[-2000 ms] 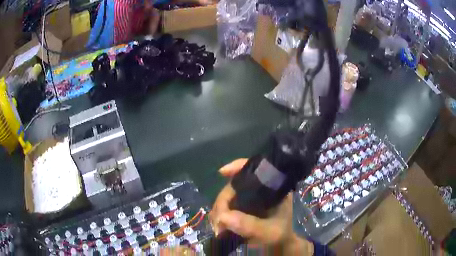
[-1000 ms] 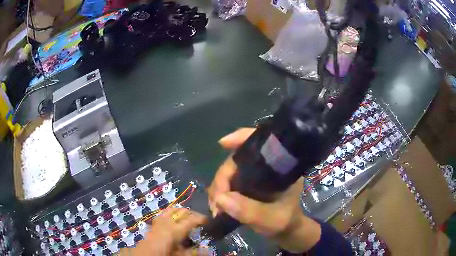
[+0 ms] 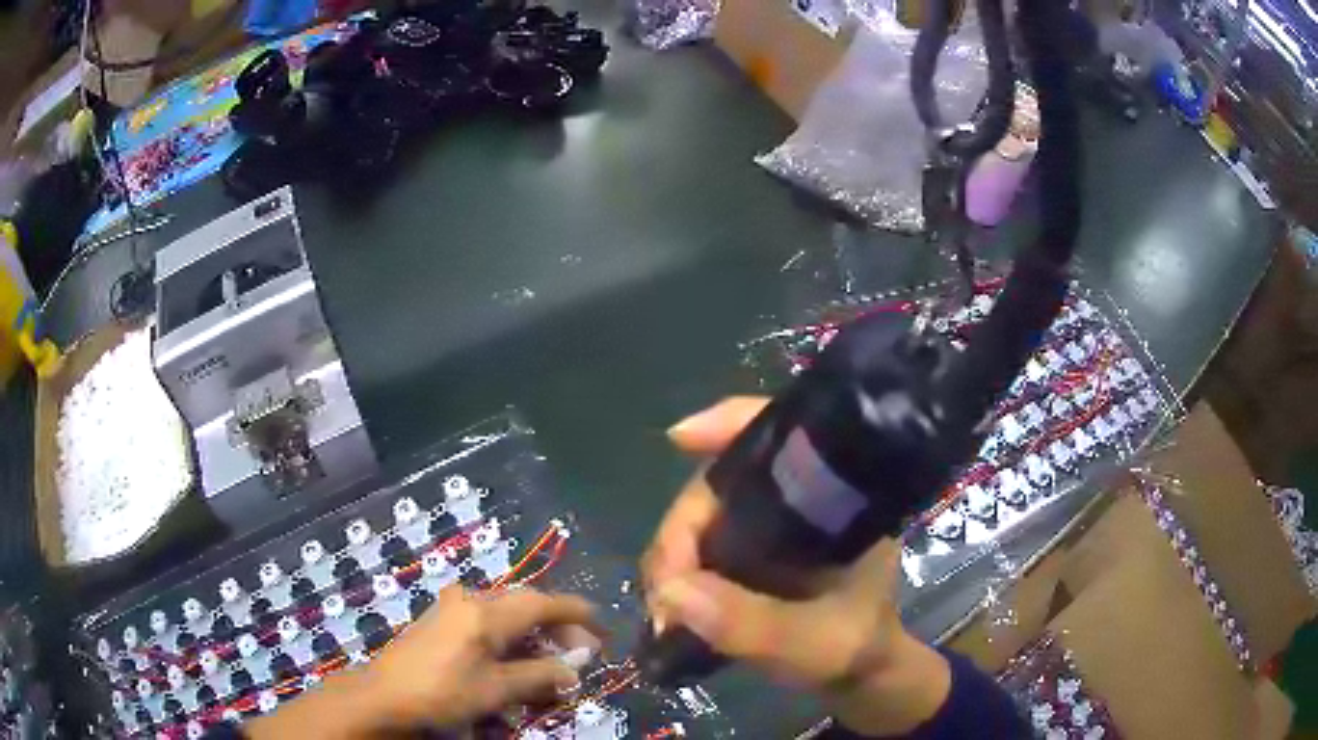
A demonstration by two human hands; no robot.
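My right hand [image 3: 781,622] is closed around a thick black electric screwdriver [image 3: 810,477], held tilted with its lower end down and left. A black hose rises from its top. My left hand [image 3: 448,665] is low in the picture, with thumb and fingers around a small white-topped motor unit [image 3: 575,659], just left of the screwdriver's lower end. The tool tip and any screw cannot be made out. Rows of similar units [image 3: 321,561] with red, orange and black wires lie in a clear tray [image 3: 419,466], partly covered by my left hand.
A silver screw feeder [image 3: 260,362] stands at left, beside a shallow carton of white pieces [image 3: 123,448]. A second tray of units [image 3: 1048,434] lies at right, next to brown cartons [image 3: 1142,622]. Black parts [image 3: 419,87], a clear bag [image 3: 867,138] and a pink-lilac bottle [image 3: 997,181] are farther back.
My left hand has come in from the bottom edge to a unit by the tool's lower end. The screwdriver has shifted down, then slightly right. The view has tilted downward.
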